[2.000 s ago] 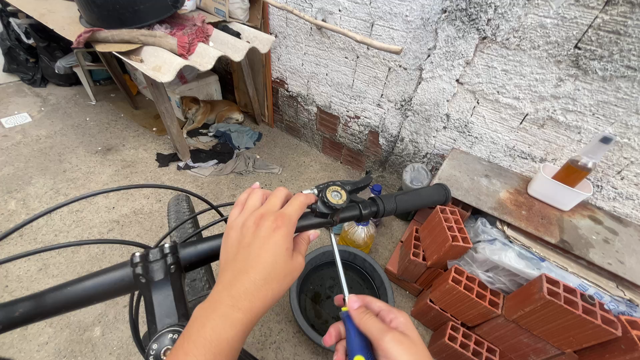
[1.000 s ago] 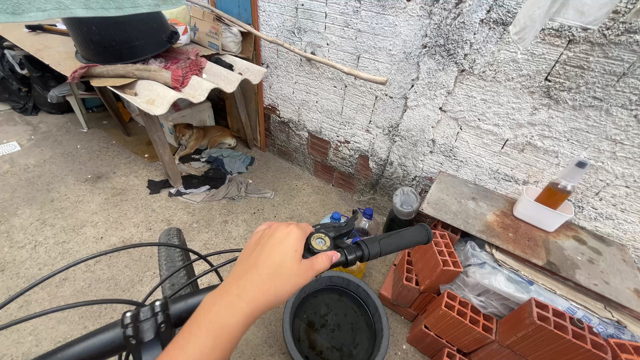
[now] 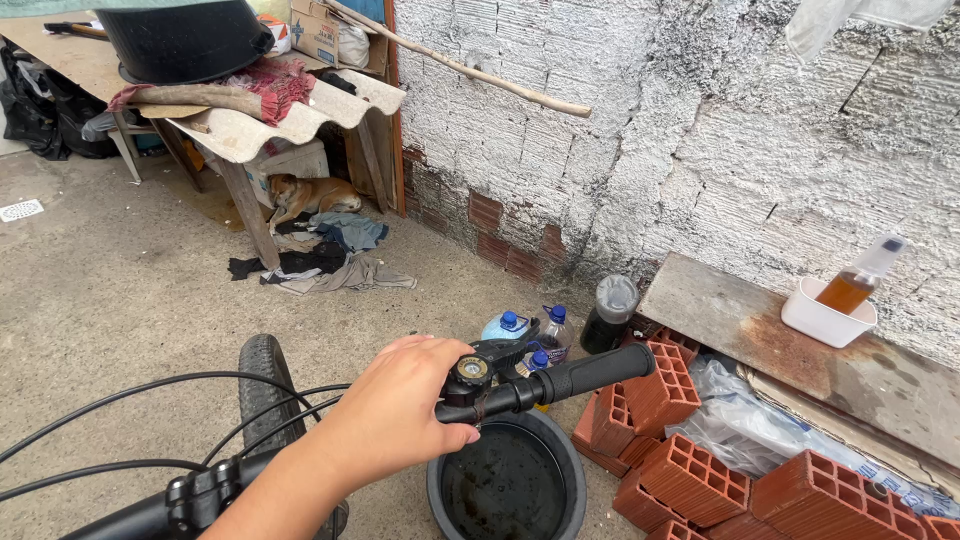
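My left hand (image 3: 401, 409) is wrapped over a black bicycle handlebar (image 3: 259, 466), its thumb below the bar and its fingers beside the shifter (image 3: 471, 371) with a round dial. To the right of the shifter the brake lever (image 3: 504, 350) and a black rubber grip (image 3: 596, 373) stick out. Dark cables curve out to the left, and the front tire (image 3: 268, 390) shows behind the bar. Beneath the grip end stands a round dark tub (image 3: 576, 480) with dark liquid in it. My right hand is out of view, and the screwdriver does not show.
Hollow red bricks (image 3: 694, 480) are stacked at the lower right, beside a stained board (image 3: 739, 307) bearing a white plastic container (image 3: 814, 319) with a bottle. Capped bottles (image 3: 555, 334) stand behind the grip. A dog (image 3: 311, 196) lies under the table with a corrugated sheet (image 3: 330, 109), by scattered cloths.
Two seconds ago my right hand held a blue-handled screwdriver against the underside of the shifter; hand and screwdriver have since left the view. My left hand remains at the handlebar.
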